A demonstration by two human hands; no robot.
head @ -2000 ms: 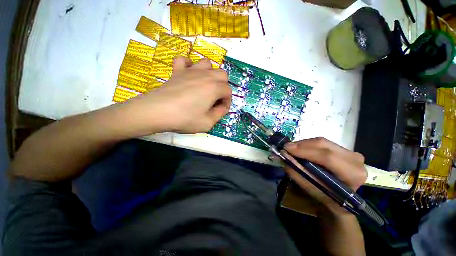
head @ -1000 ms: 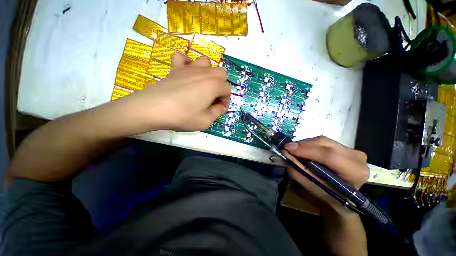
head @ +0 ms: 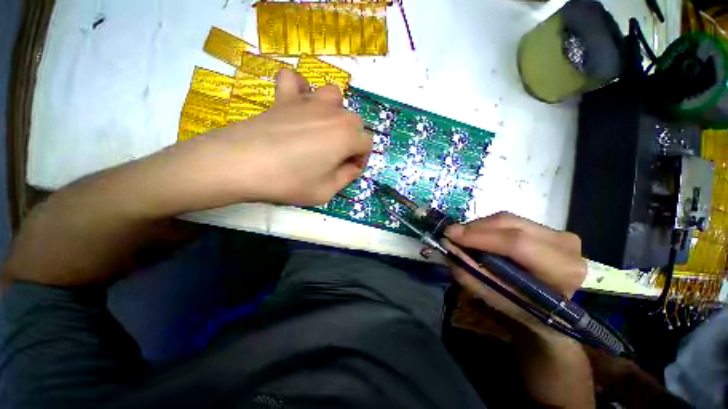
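A green PCB panel (head: 427, 164) with rows of shiny parts lies on the white surface. My right hand (head: 523, 256) holds a black soldering iron (head: 519, 281), its tip at the left part of the panel. A thin tube runs alongside the iron. My left hand (head: 319, 148) is over the panel's left edge with fingers bent down; its fingertips are mostly hidden, and I cannot tell what they pinch. Dark and red lead wires show beside it. Amber taped flat pieces (head: 209, 100) lie left of and behind my left hand, some overlapping.
A larger amber strip (head: 323, 30) lies at the top. A yellow-green tip cleaner pot (head: 551, 68), a black box (head: 611, 184) with a metal bracket and a green-rimmed spool (head: 694, 80) stand at the right. Amber strips with hanging leads (head: 706, 248) lie beyond the box. Brown edge at left.
The iron tip has moved slightly left over the panel. My left hand and the taped pieces beside it have shifted slightly. The whole view has also drifted a little.
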